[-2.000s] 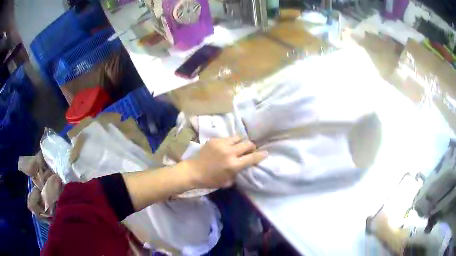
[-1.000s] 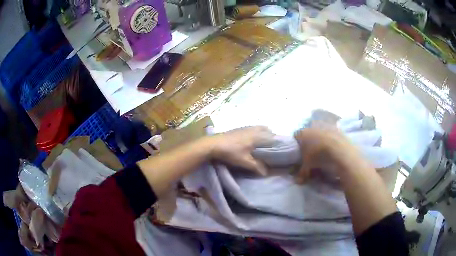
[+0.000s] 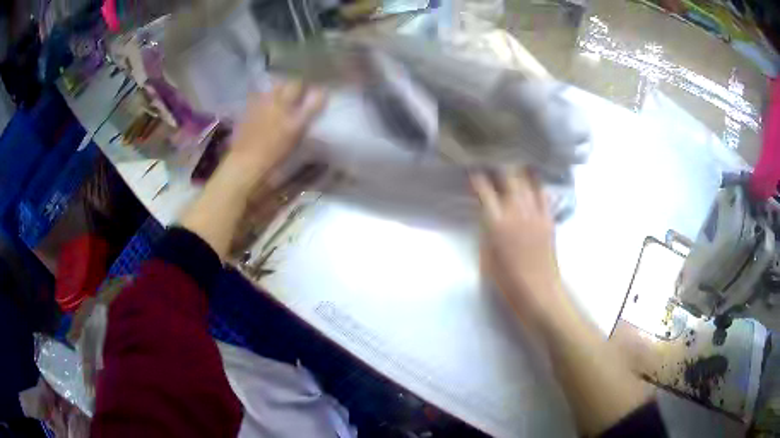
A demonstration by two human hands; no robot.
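Note:
A bundle of pale grey cloth panels [image 3: 385, 184] lies across the back of the white table, blurred by motion. My left hand [image 3: 272, 128] is on the bundle's left part, blurred, with its fingers on the cloth. My right hand [image 3: 517, 222] lies on the bundle's front right edge, fingers spread and pointing away from me. Whether either hand grips the cloth or only presses on it is not clear.
The sewing machine head [image 3: 727, 252] stands at the right, above its metal bed [image 3: 701, 364]. A red object [image 3: 79, 269] and blue crates [image 3: 43, 171] are at the left. Pale cloth [image 3: 278, 389] hangs below the table edge. A printed ruler scale [image 3: 368, 329] runs along the front.
The bundle and both hands have moved away from the table's front edge towards the back. The white front part of the table is now uncovered. My right hand came into view after the first frame.

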